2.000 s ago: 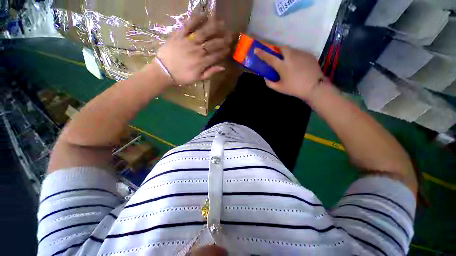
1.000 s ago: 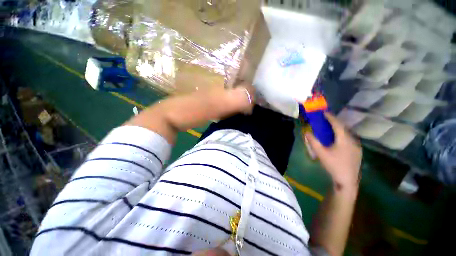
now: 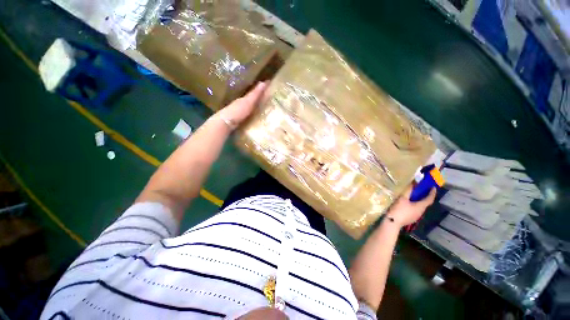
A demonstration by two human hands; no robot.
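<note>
A brown carton [image 3: 334, 137] with shiny clear tape over its top lies at a slant in front of me. My left hand [image 3: 249, 105] is against its left end, fingers partly hidden between it and a second taped carton [image 3: 209, 53] to the left. My right hand [image 3: 414, 209] is at its right end and holds the tape dispenser [image 3: 426, 183], blue with an orange head. Whether the right hand also touches the carton is hard to tell.
White folded packaging pieces [image 3: 481, 200] lie on the bench at right, with crumpled clear plastic [image 3: 515, 250] beyond. More clear plastic [image 3: 131, 22] is at upper left. A blue stool [image 3: 103, 78] with a white top stands on the green floor at left.
The view has turned. The carton now lies slanted across the middle, over where the white sheet showed. The left hand is at its left end; the right hand, still with the dispenser, is at its right end.
</note>
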